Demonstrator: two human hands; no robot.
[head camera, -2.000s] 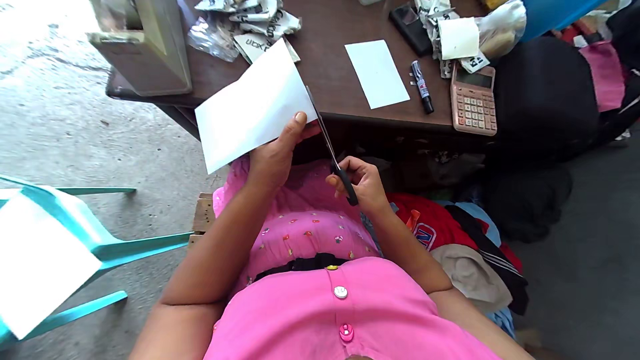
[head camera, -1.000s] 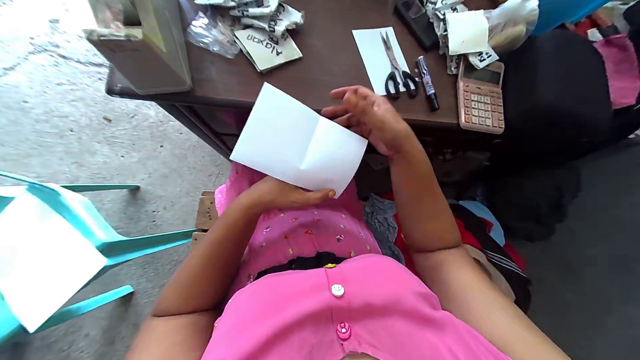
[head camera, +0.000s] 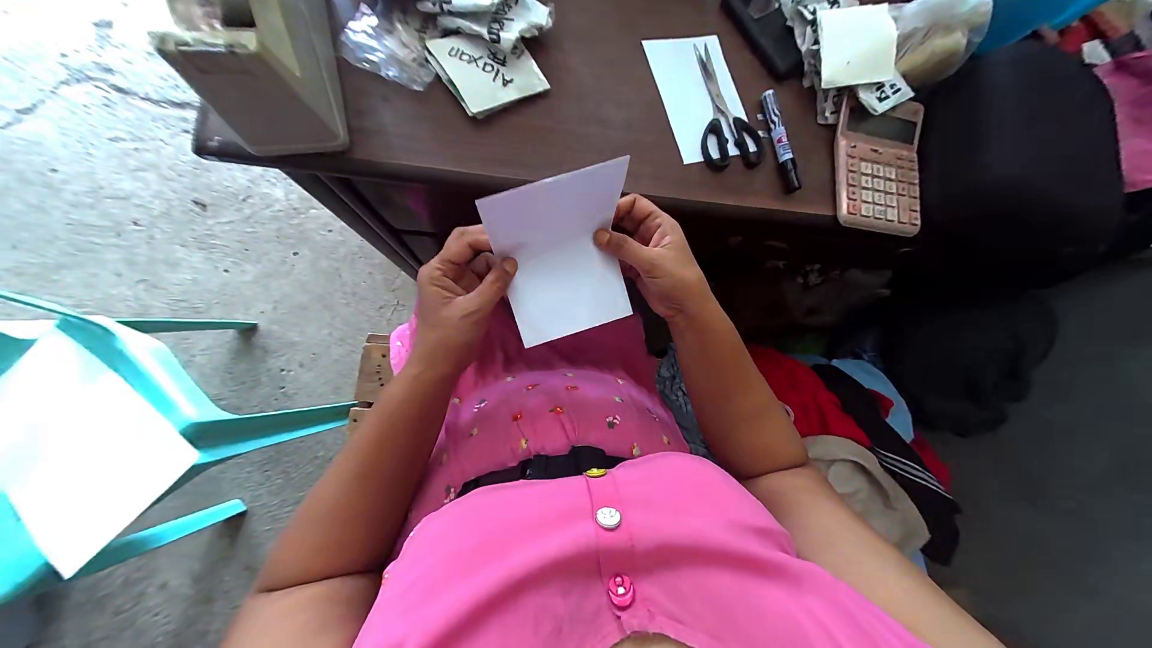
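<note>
A white sheet of paper (head camera: 567, 261) with a crease across its middle is held over my lap, just off the desk's front edge. My left hand (head camera: 463, 288) pinches its left edge between thumb and fingers. On the opposite edge, my right hand (head camera: 652, 252) has the same kind of pinch. Scissors with black handles (head camera: 720, 112) lie on a smaller white paper (head camera: 670, 76) on the desk, blades slightly apart. Beside them is a marker pen (head camera: 780, 139), and a pink calculator (head camera: 878, 171) lies to its right.
On the brown desk (head camera: 576, 117) are a beige holder (head camera: 261, 81), a crumpled plastic bag (head camera: 387, 45), written-on paper pieces (head camera: 490, 72) and a black object (head camera: 765, 36). A turquoise plastic chair (head camera: 243, 432) bearing white paper (head camera: 81, 450) stands at left. Clothes (head camera: 855, 450) lie at lower right.
Two seconds ago my right hand held the scissors at the paper; they now lie on the desk. Since one second ago, my right hand has taken hold of the sheet's right edge.
</note>
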